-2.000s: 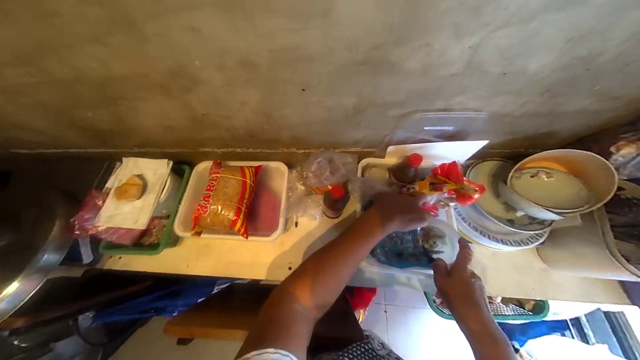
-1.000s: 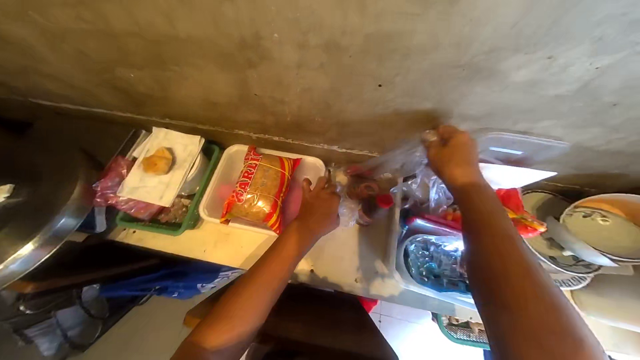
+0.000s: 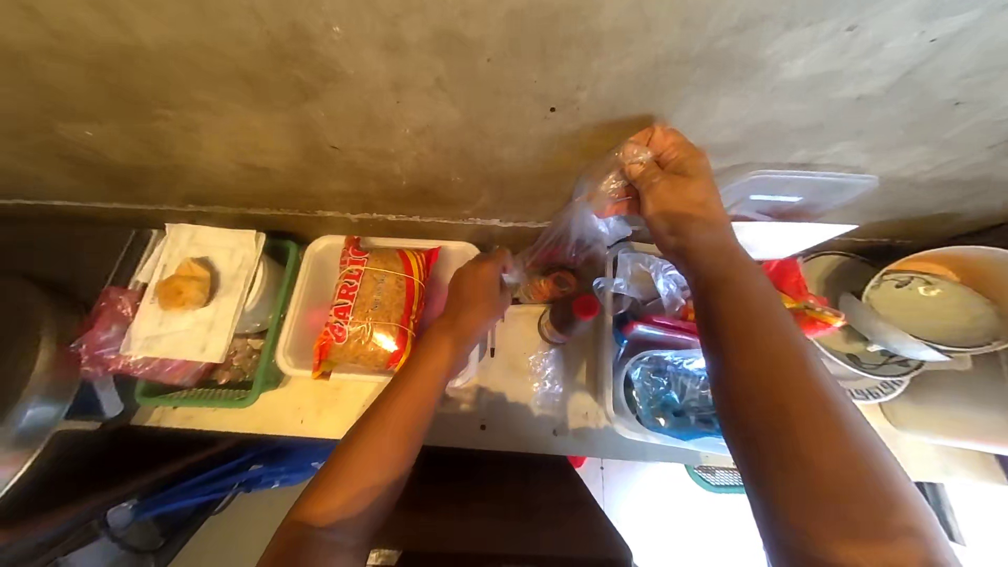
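Between my two hands a clear plastic bag (image 3: 579, 224) is stretched, with reddish-brown rings (image 3: 554, 283), perhaps rubber bands, seen by its lower part. My right hand (image 3: 669, 185) grips the bag's upper end in front of the wall. At the bag's lower left end, my left hand (image 3: 479, 291) pinches the plastic beside a white tray (image 3: 303, 346). In that tray lies a red and yellow packet (image 3: 378, 307) of brown granules with rubber bands round it. A dark bottle with a red cap (image 3: 568, 317) stands just below the bag.
A green basket (image 3: 272, 370) on the left holds paper with a piece of bread (image 3: 185, 285) on it. Right of the bottle is a plastic container (image 3: 612, 378) with bags and a blue bundle (image 3: 676, 394). Bowls (image 3: 937, 299) and a knife (image 3: 894, 331) are farther right, along the wall.
My left hand has gone from the right-hand container to beside the white tray. The clear bag has been raised and pulled out between both hands. The view has shifted.
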